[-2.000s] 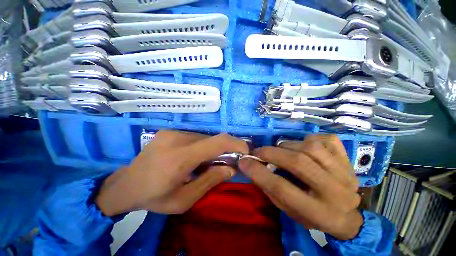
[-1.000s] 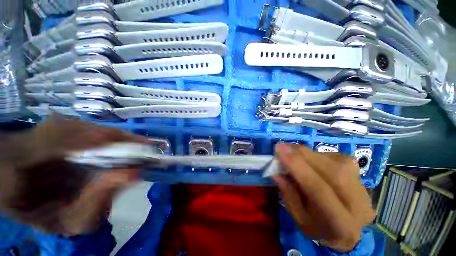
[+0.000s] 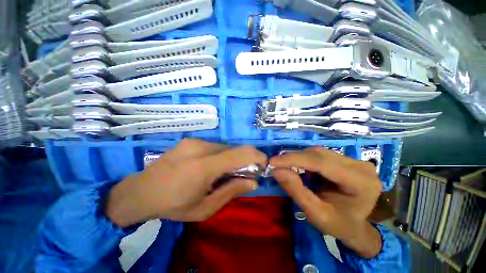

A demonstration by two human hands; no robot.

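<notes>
My left hand (image 3: 184, 178) grips a small silver watch case (image 3: 248, 170), mostly hidden by the fingers, above the front edge of the blue compartment tray (image 3: 232, 114). My right hand (image 3: 330, 186) pinches a pale strap end (image 3: 270, 169) at the right edge of the case; the rest of this strap is hidden by the fingers. Strapped watches (image 3: 89, 98) lie in a fanned row at left, and more strapped watches (image 3: 349, 115) at right. One strapped watch (image 3: 373, 55) lies back up across the right row. A loose watch case (image 3: 371, 155) sits in a front pocket.
A clear plastic bag (image 3: 453, 53) lies at the right on the dark green bench (image 3: 426, 141). Another clear bag (image 3: 9, 101) with pale straps is at the far left edge. A rack of upright panels (image 3: 447, 213) stands at the lower right.
A second ago my hands were apart with a pale strap stretched between them, the left blurred. Now they meet at the case. The tray and its watches appear shifted slightly left in view.
</notes>
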